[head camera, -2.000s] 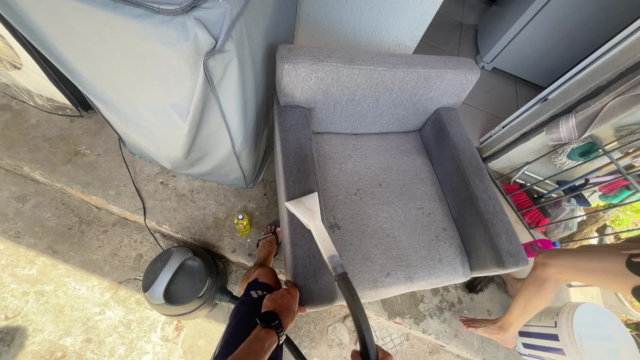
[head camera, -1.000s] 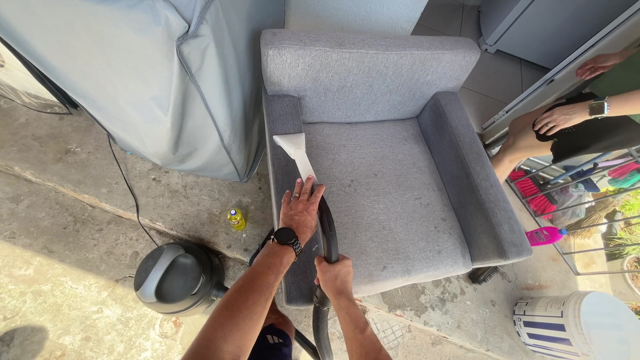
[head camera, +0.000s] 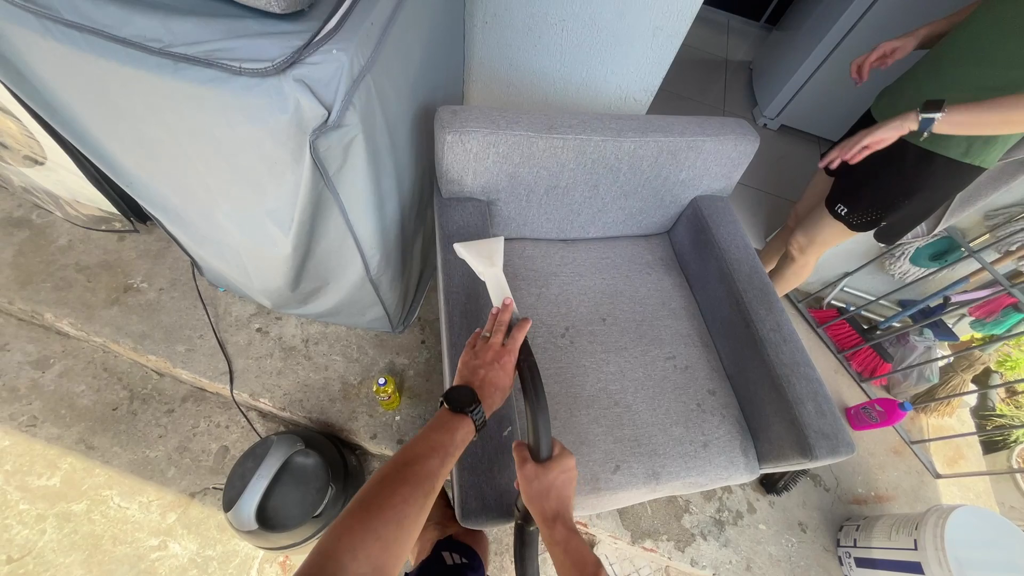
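Observation:
A white flat upholstery nozzle (head camera: 482, 258) lies with its wide mouth on the left armrest (head camera: 464, 220) of a grey fabric armchair (head camera: 592, 176). My left hand (head camera: 494, 356), with a dark watch on its wrist, rests on the nozzle's neck, fingers extended; whether it grips is unclear. Lower down, my right hand (head camera: 547, 480) is closed around the black vacuum hose (head camera: 534, 392), beside the armrest's inner edge. Dark spots mark the seat cushion (head camera: 624, 344). The black vacuum cleaner (head camera: 282, 488) stands on the concrete floor at lower left.
A yellow bottle (head camera: 386, 393) stands left of the chair, near a black cable (head camera: 216, 336). A grey cover (head camera: 240, 176) drapes a large object. At right are another person (head camera: 936, 136), a metal rack (head camera: 920, 376) with brushes, a pink bottle (head camera: 878, 414) and a white bucket (head camera: 928, 540).
The person at right now stands beside the chair, near the fridge. My left hand, on my leg two seconds ago, has moved up to the nozzle's neck. The nozzle remains at the left armrest.

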